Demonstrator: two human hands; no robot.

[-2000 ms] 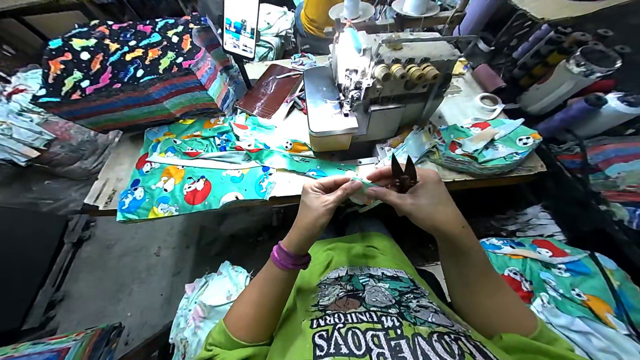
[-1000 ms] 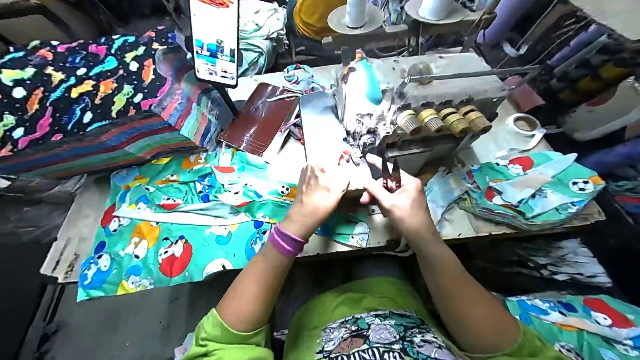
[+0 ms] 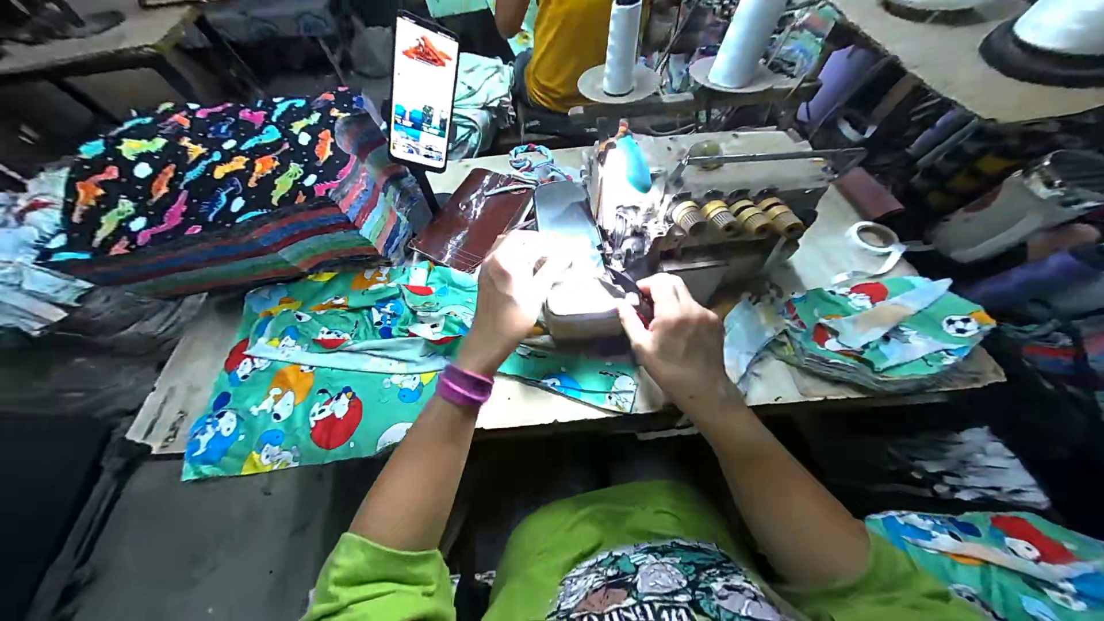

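An overlock sewing machine (image 3: 724,198) stands on the worktable before me. My left hand (image 3: 511,289), with a purple wristband, is at the left of its bright work plate; glare hides what its fingertips hold. My right hand (image 3: 677,336) is closed around small dark thread snippers (image 3: 636,297) near the presser foot. Green cartoon-print fabric (image 3: 336,414) lies left of the machine and runs under my left wrist. A green printed piece (image 3: 578,375) lies below the machine's front. More cut pieces (image 3: 888,332) are stacked to the right.
A tall stack of black printed fabric (image 3: 216,181) is at the left, beside a phone on a stand (image 3: 423,90). Behind lie a brown glossy pouch (image 3: 477,220) and thread cones (image 3: 621,52). A tape roll (image 3: 873,237) sits at the right. A person in yellow (image 3: 561,52) is beyond.
Both hands have moved from the table's front edge up to the machine's work plate. The snippers, blades upright two seconds ago, now point toward the presser foot. The view has moved nearer the table.
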